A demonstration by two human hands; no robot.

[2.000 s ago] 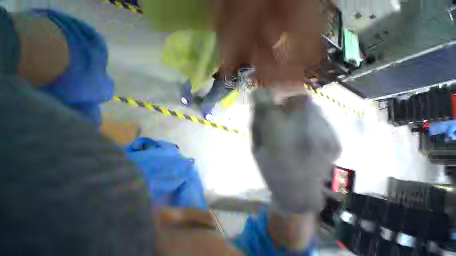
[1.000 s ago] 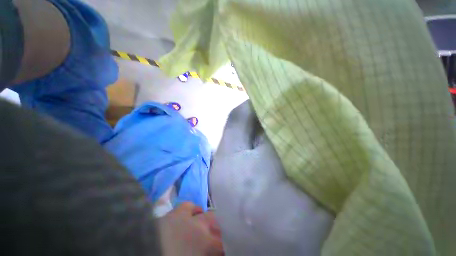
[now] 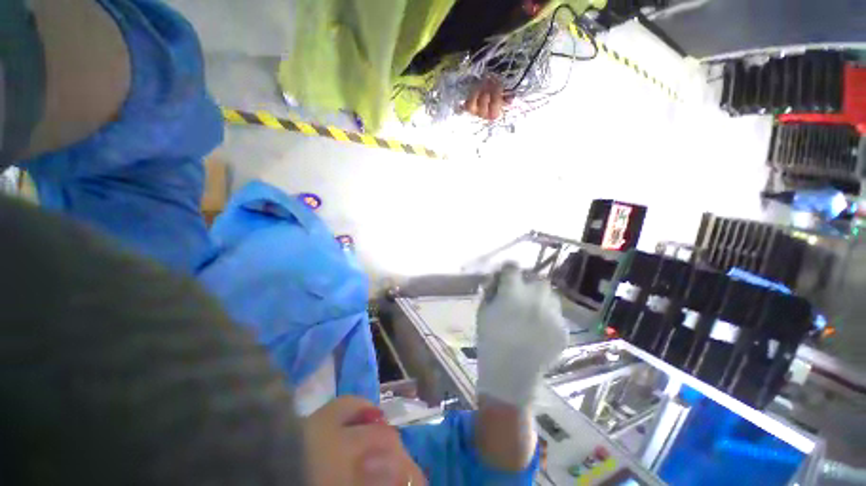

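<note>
My right hand [image 3: 517,332], in a white-grey glove with bare wrist and blue cuff, comes up from the lower edge over a pale machine top. Its fingers look curled in, and I see nothing held. My left hand does not show. The machine's control panel [image 3: 596,465], with red, green and yellow buttons, lies below and right of the glove. A bare skin-coloured part [image 3: 366,446] is cut off at the lower edge; I cannot tell what it is.
A person in a yellow-green smock [image 3: 347,57] holds a tangled cable bundle [image 3: 532,71] at the top. Black crates [image 3: 688,313] stand beyond the machine, with more racks [image 3: 774,85] at the upper right. Yellow-black tape [image 3: 332,133] crosses the floor.
The yellow-green smock that covered much of the view has drawn back to the top. My right glove, earlier large and close, is smaller, and the machine under it shows.
</note>
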